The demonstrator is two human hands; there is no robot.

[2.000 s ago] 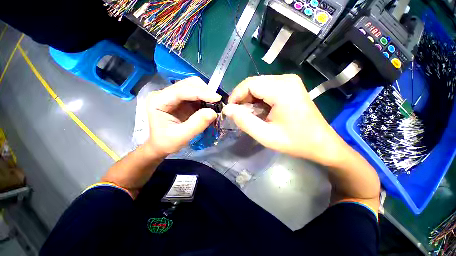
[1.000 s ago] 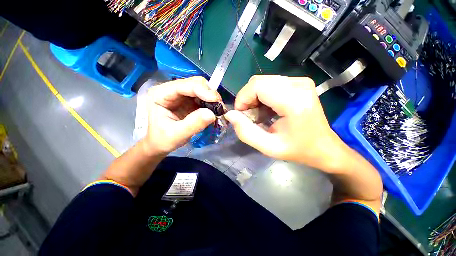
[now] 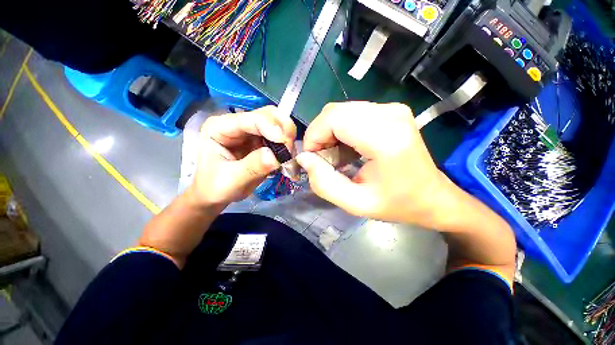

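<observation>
A small dark connector housing (image 3: pixel 278 151) is pinched between thumb and index finger of my left hand (image 3: pixel 236 156). Thin multicoloured harness wires (image 3: pixel 283 184) hang below it. My right hand (image 3: pixel 377 158) is just right of the connector, its thumb and index finger closed on a pale tape strip (image 3: pixel 291 166) that touches the wires at the connector's end. More of the pale strip shows between the right fingers. The far side of the connector is hidden by the fingers.
Two dark tape dispensers (image 3: pixel 495 54) stand at the upper right, each with a tape tongue out. A blue bin (image 3: pixel 561 259) of black leads is at the right. A steel ruler (image 3: pixel 310 59) and wire bundles (image 3: pixel 226 30) lie on the green mat. A blue stool (image 3: pixel 165 124) stands left.
The connector has tilted and shows more of its dark face. The pale tape now shows across the wires between both hands' fingertips. The hands have barely moved; the view has shifted slightly.
</observation>
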